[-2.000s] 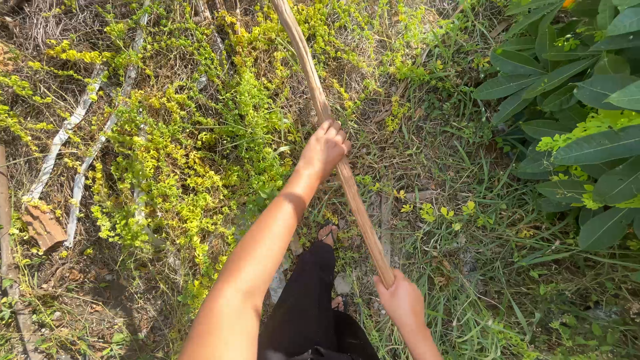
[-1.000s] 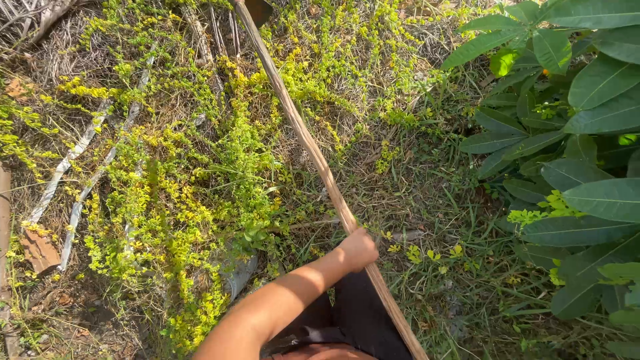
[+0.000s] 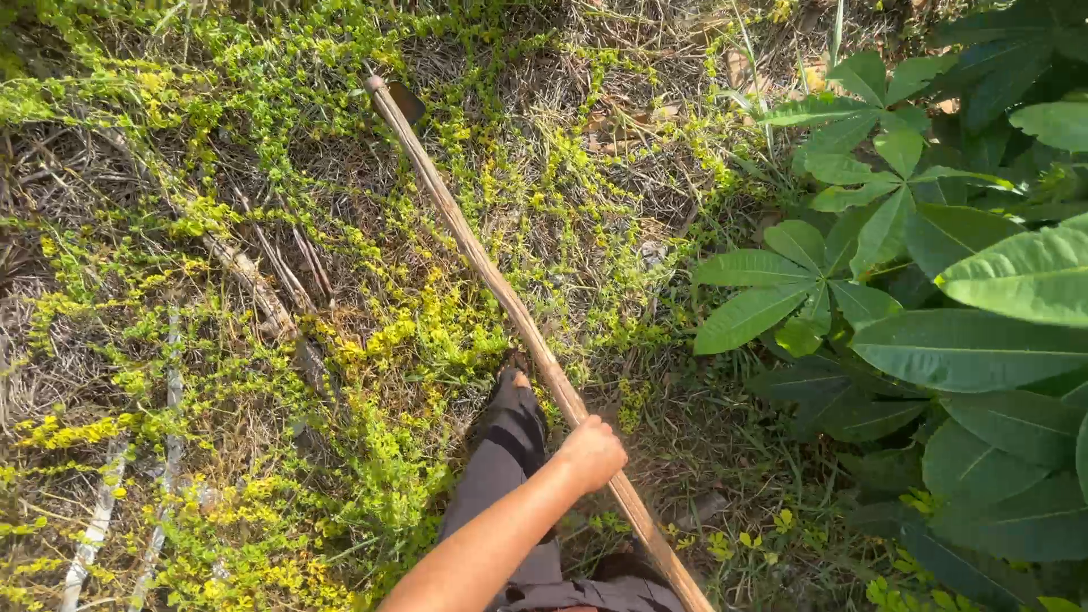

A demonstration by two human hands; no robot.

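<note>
My left hand (image 3: 592,455) is closed around a long wooden handle (image 3: 476,251), which runs slantwise from the upper left to the bottom edge. At its far end is a dark, flat metal blade (image 3: 406,103), lying among low yellow-green creeping plants (image 3: 408,331), so the tool looks like a hoe. My right hand is out of view; the lower end of the handle leaves the frame at the bottom.
Large-leaved green plants (image 3: 969,348) crowd the right side. Dry sticks (image 3: 246,268) and pale strips (image 3: 98,514) lie in the growth at left. My foot (image 3: 520,379) and dark-trousered leg (image 3: 501,459) are beside the handle.
Two seconds ago both hands held the handle; the right hand has since left the view. The blade, partly seen at the top edge one second ago, now shows. The view has shifted forward.
</note>
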